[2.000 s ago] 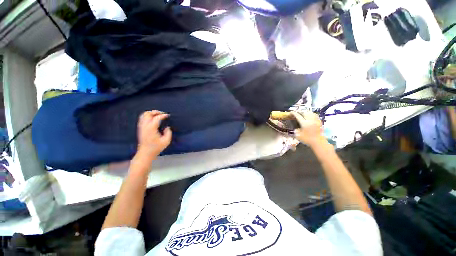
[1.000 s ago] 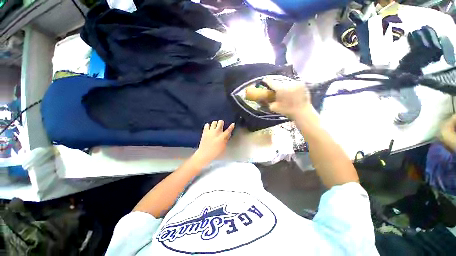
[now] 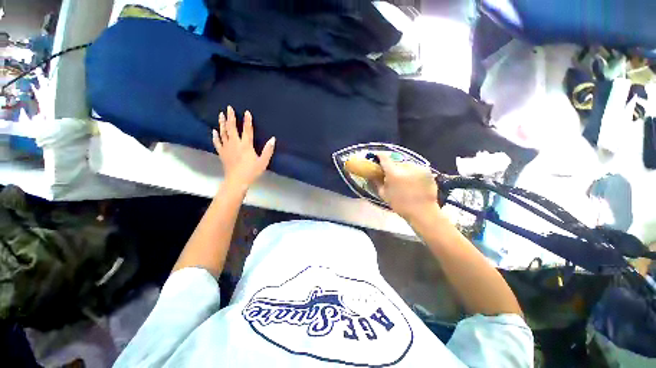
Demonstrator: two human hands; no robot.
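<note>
A black garment lies over the blue pressing pad, and its cloth runs on to the right past the pad. My left hand is spread with fingers apart at the garment's near edge, holding nothing. My right hand is closed on the tan handle of the steam iron. The iron's pointed tip faces left, at the near edge of the garment and pad. The iron's underside is hidden.
Black hoses run right from the iron. More black cloth is heaped behind the pad. A second blue pad is at the top right. Olive garments lie low at the left. The white table edge runs in front of me.
The view has shifted. My left hand has moved left along the garment and spread its fingers. The iron, still in my right hand, has moved from the cloth at the right to the pad's near edge.
</note>
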